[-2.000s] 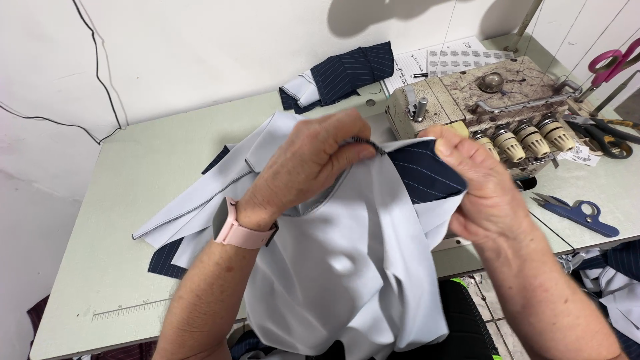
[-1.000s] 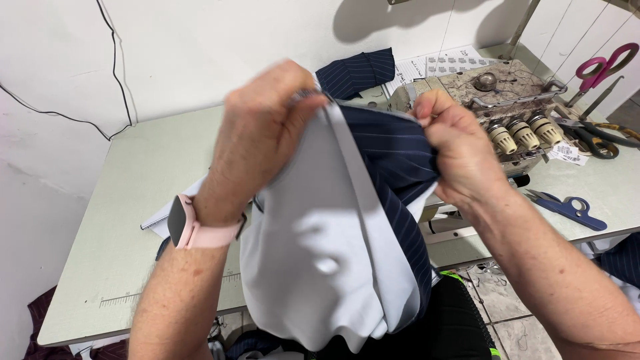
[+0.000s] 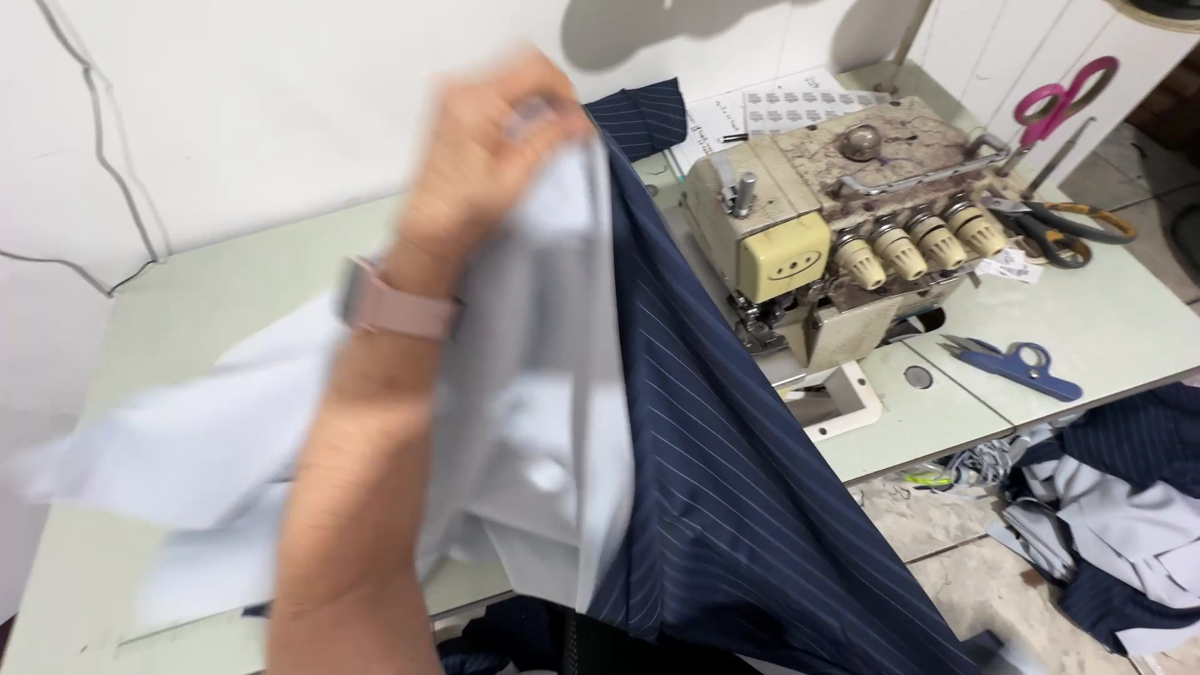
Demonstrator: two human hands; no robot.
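Observation:
My left hand (image 3: 502, 141), blurred and with a pink-banded watch on the wrist, is raised and closed on the top edge of a garment. Pale grey-white fabric (image 3: 534, 403) hangs below it on the left, and navy pinstriped fabric (image 3: 722, 450) of the same garment falls away to the lower right. A blurred pale flap spreads over the table at the left. My right hand is not clearly visible; the cloth runs down to the bottom edge at the right. The serger (image 3: 783, 220) stands just right of the garment.
Blue thread snips (image 3: 1022, 367) lie on the machine table (image 3: 956, 403). Behind them are black-and-orange scissors (image 3: 1059, 230) and pink-handled scissors (image 3: 1064, 98). Printed papers (image 3: 741, 112) and folded pinstriped cloth (image 3: 642, 117) lie at the back. More cloth pieces (image 3: 1125, 525) are heaped below at the right.
The garment has been opened out, showing a long navy side. My right hand has left the top edge, where it held the cloth before, while my left hand still holds it.

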